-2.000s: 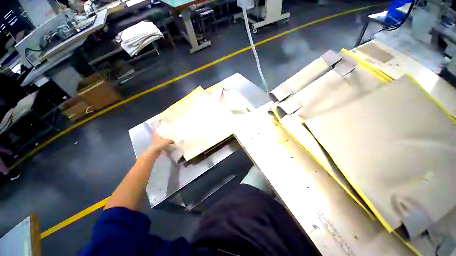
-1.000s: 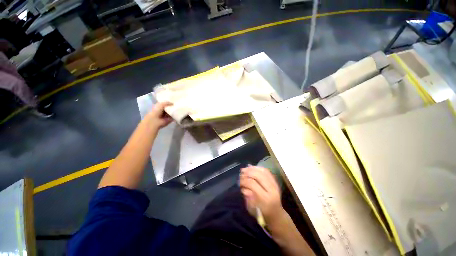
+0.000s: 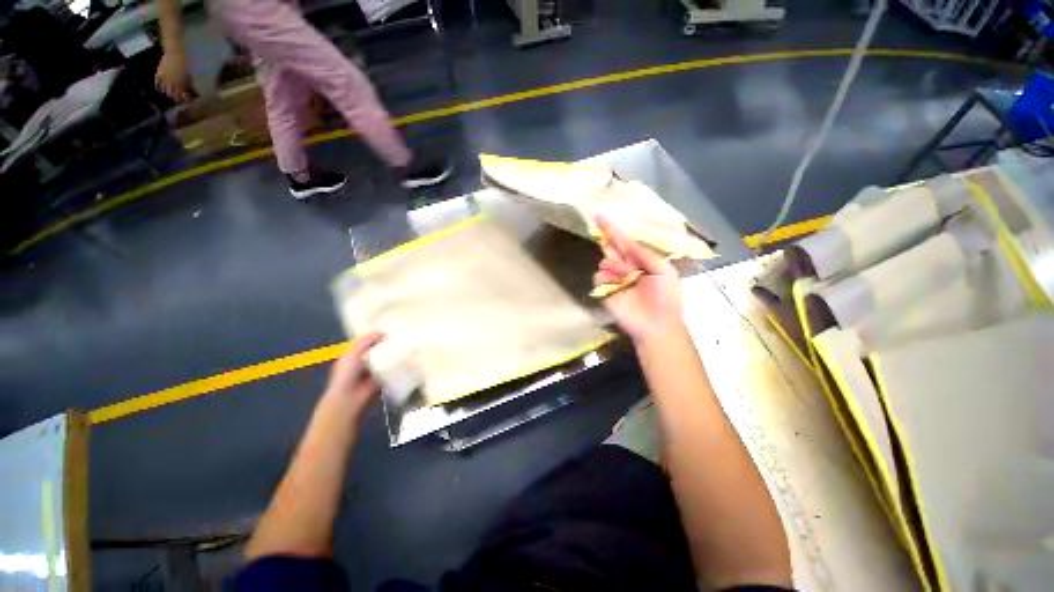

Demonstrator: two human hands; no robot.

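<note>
A pale beige panel with yellow edges (image 3: 474, 306) lies tilted over the shiny sheet-metal stand (image 3: 682, 185). My left hand (image 3: 356, 368) grips its left edge, the fingertips partly hidden. A second beige piece with yellow edging (image 3: 549, 185) is raised and folded behind it. My right hand (image 3: 636, 278) is at that piece's near side, with a small yellow-wrapped pen-like tool (image 3: 616, 286) between its fingers. Whether the right fingers also pinch the second piece cannot be told. The panel is somewhat blurred.
A pale wooden table (image 3: 751, 382) on the right bears layered beige panels with yellow edges (image 3: 971, 428) and folded grey tabs. A person in pink trousers (image 3: 306, 69) walks beyond the stand. A pale cord (image 3: 832, 116) hangs at upper right. A pale board edge (image 3: 76, 497) stands lower left.
My right hand has moved up from my lap to the stand. The panel in my left hand has shifted toward me, and the second piece now stands raised. The person in pink has come nearer.
</note>
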